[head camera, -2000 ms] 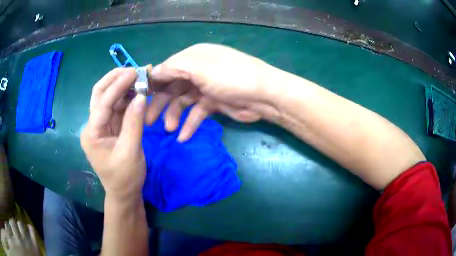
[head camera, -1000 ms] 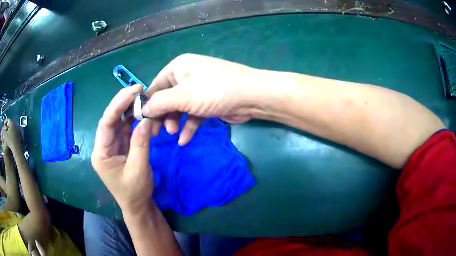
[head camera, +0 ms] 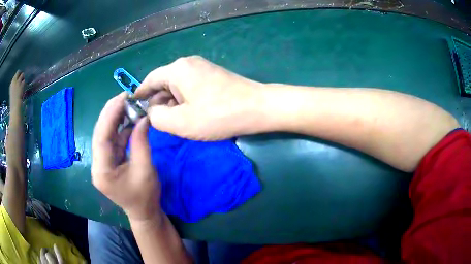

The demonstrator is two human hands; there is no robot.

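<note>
A small silvery housing (head camera: 135, 110) is held above the bench, blurred. My left hand (head camera: 121, 160) grips it between thumb and fingers. My right hand (head camera: 193, 98) has its thumb and fingertips at the housing's right and upper edge, pinching it. The fingers hide part of the piece, and its inner parts cannot be made out. Crumpled blue cloth (head camera: 206, 175) lies on the bench under the hands. The blue handle of the thread snips (head camera: 125, 80) shows just above the fingertips.
A folded blue cloth (head camera: 58, 129) lies at left. A neighbour's arm (head camera: 16, 139) reaches up at the far left. A brown strip (head camera: 170, 25) borders the dark belt, which carries a small pale part (head camera: 89, 33). A green ridged tray (head camera: 463, 67) is at the far right.
The camera view has shifted since the first frame. My right fingers have come to the housing, which now tilts. The neighbour's arm has reached up towards the belt.
</note>
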